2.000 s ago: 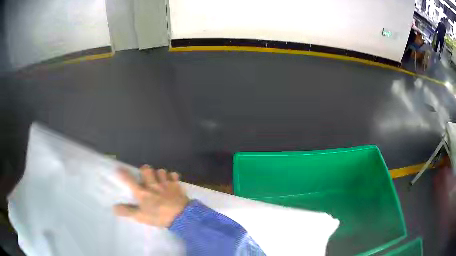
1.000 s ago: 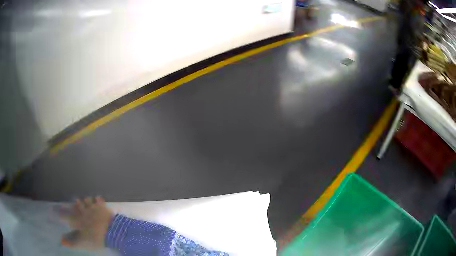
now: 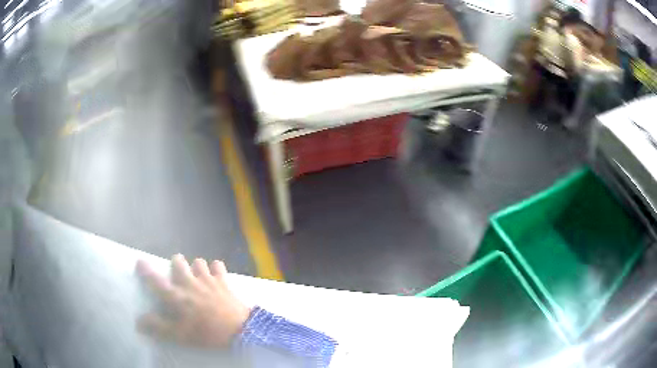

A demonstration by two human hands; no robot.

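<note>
A large white sheet or stack of sheets (image 3: pixel 346 316) spans the bottom of the view, with a ragged right end and its left part blurred. My right hand (image 3: pixel 198 302), in a blue patterned sleeve, lies palm down on top of it, left of centre, fingers spread and blurred. The fingers are not closed round the sheet. My left hand is not in view. What bears the sheet from below is hidden.
Two green crates (image 3: pixel 569 244) stand on the floor at right, partly behind the sheet. Ahead, a white table (image 3: pixel 310 100) holds brown bags, with a red crate (image 3: pixel 349 146) beneath. A person (image 3: pixel 565 50) is at upper right; another white table (image 3: pixel 637 129) stands at right.
The view has swung right, from the wall and grey floor to the table with brown bags and the green crates. The sheet and my right hand stay together across the bottom of the view.
</note>
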